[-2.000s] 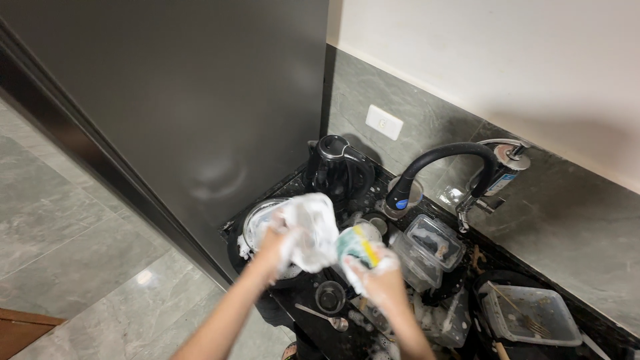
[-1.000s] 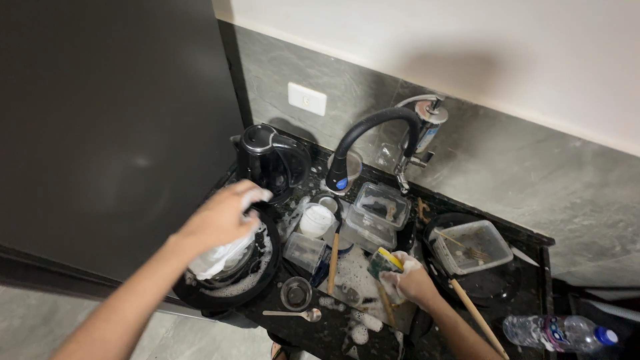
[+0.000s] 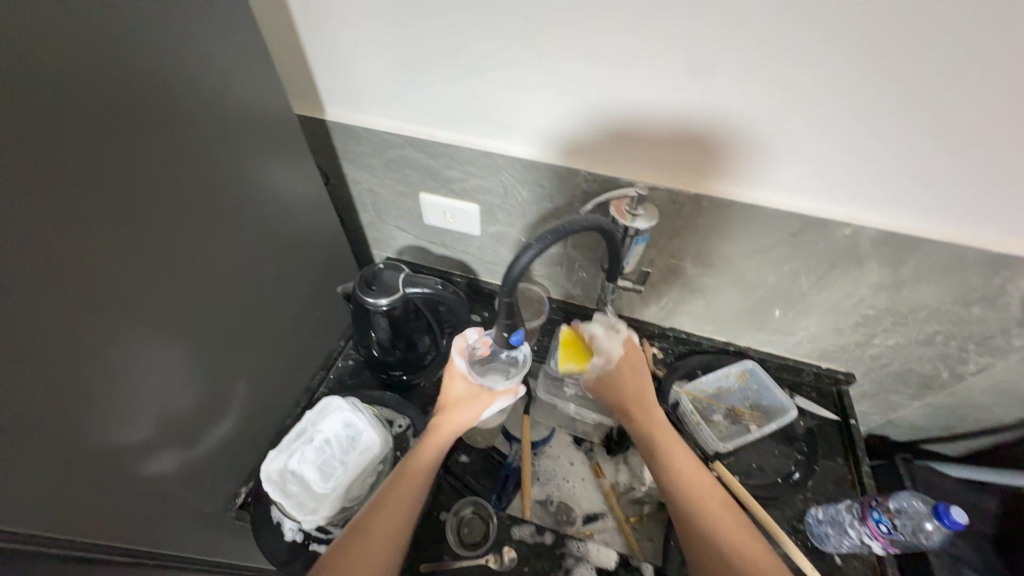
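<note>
My left hand (image 3: 472,388) holds a clear round plastic cup (image 3: 500,360) just under the blue-tipped spout of the black faucet (image 3: 560,232). In my right hand (image 3: 614,360), covered in suds, is a yellow sponge (image 3: 574,350), to the right of the cup. Below it lie clear plastic containers (image 3: 572,400) at the sink's back edge. A foam-covered container (image 3: 326,460) rests on a dark round pan (image 3: 268,524) at the left. Wooden-handled utensils (image 3: 526,464) stand or lean in the sudsy sink (image 3: 560,472).
A black electric kettle (image 3: 392,324) stands at the back left. At the right are a food-stained plastic container (image 3: 740,408) on black cookware, a long wooden handle (image 3: 764,516) and a plastic bottle (image 3: 880,524). A small clear bowl (image 3: 470,526) and a spoon (image 3: 472,562) lie in front.
My left hand has moved from the pan at the left to the faucet and now holds the cup. My right hand has moved up toward the faucet with the sponge.
</note>
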